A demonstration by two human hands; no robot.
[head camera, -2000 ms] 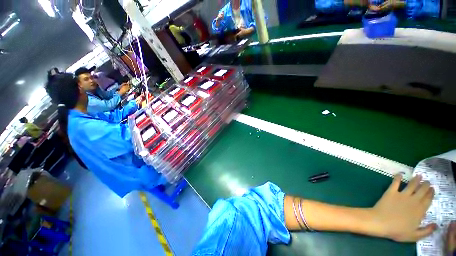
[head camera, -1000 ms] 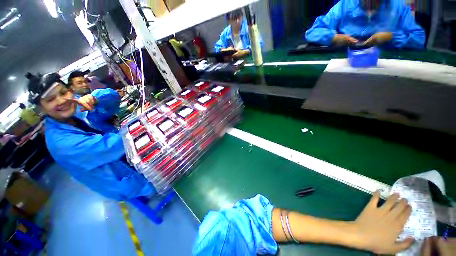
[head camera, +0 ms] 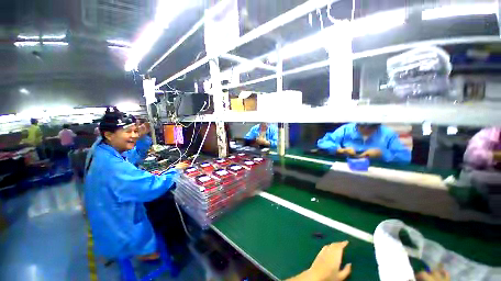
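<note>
The white label strip (head camera: 391, 253) curls in a loop on the green bench at the lower right and runs off to the right edge; its print is blurred. My left hand (head camera: 328, 264) is at the bottom edge, left of the strip and apart from it, fingers spread and empty. My right hand (head camera: 435, 274) is small, blurred and cut off by the bottom edge, beside the strip. A thin blue pen (head camera: 425, 268) seems to stick out of its fingers; most of it is hidden. A small black pen cap (head camera: 318, 235) lies on the green surface.
Stacked clear trays (head camera: 220, 189) with red-and-white contents stand at the bench's left end. A person in blue (head camera: 123, 192) sits beside them. A white rail (head camera: 313, 217) crosses the bench. Beyond are a grey-beige board (head camera: 379, 192), a blue bin (head camera: 358, 164) and other workers.
The view has tilted up and levelled, showing shelves and lights. My left hand, earlier flat on the strip, is now off it to the left. The person in blue has turned towards me.
</note>
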